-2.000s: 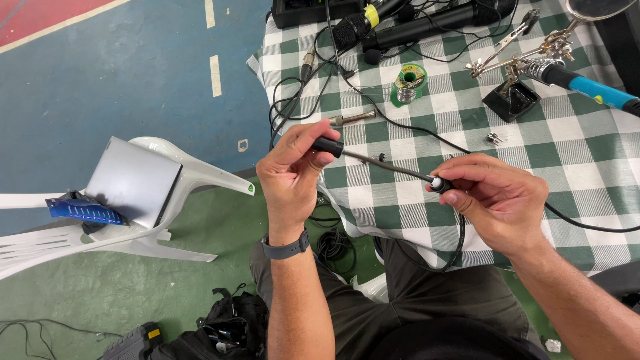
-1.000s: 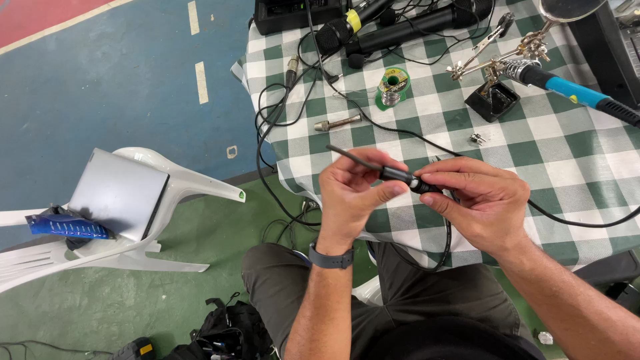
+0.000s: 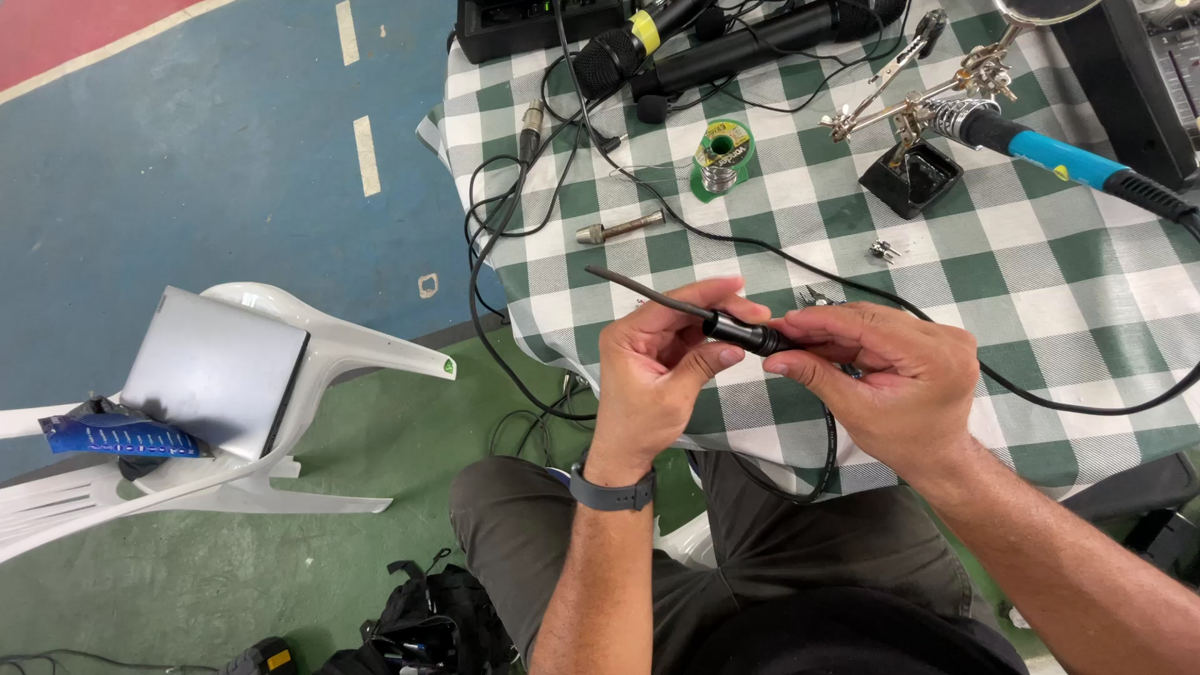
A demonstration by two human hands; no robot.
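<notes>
My left hand [image 3: 656, 370] grips the rear of a black cylindrical connector shell [image 3: 741, 333], with a dark cable [image 3: 647, 289] sticking out of it toward the upper left. The fingers of my right hand [image 3: 886, 375] close on the shell's other end. Both hands are over the near edge of a green-and-white checkered tablecloth [image 3: 787, 230]. A metal plug barrel [image 3: 621, 228] lies beyond my left hand. A small metal connector part [image 3: 883, 250] rests past my right hand. Farther back stands a green spool of solder wire [image 3: 720, 159].
Black microphones [image 3: 609, 61] and tangled cables lie at the back. A blue-handled soldering iron [image 3: 1069, 159] sits in a helping-hands stand [image 3: 909, 178] at the right. On the left, a white plastic chair [image 3: 375, 342] holds a silver laptop [image 3: 220, 370]; a black bag [image 3: 441, 614] is on the floor.
My hands have come together; earlier they were apart with a stretch of cable between them. The black shell now sits between both hands' fingers. The view has shifted somewhat.
</notes>
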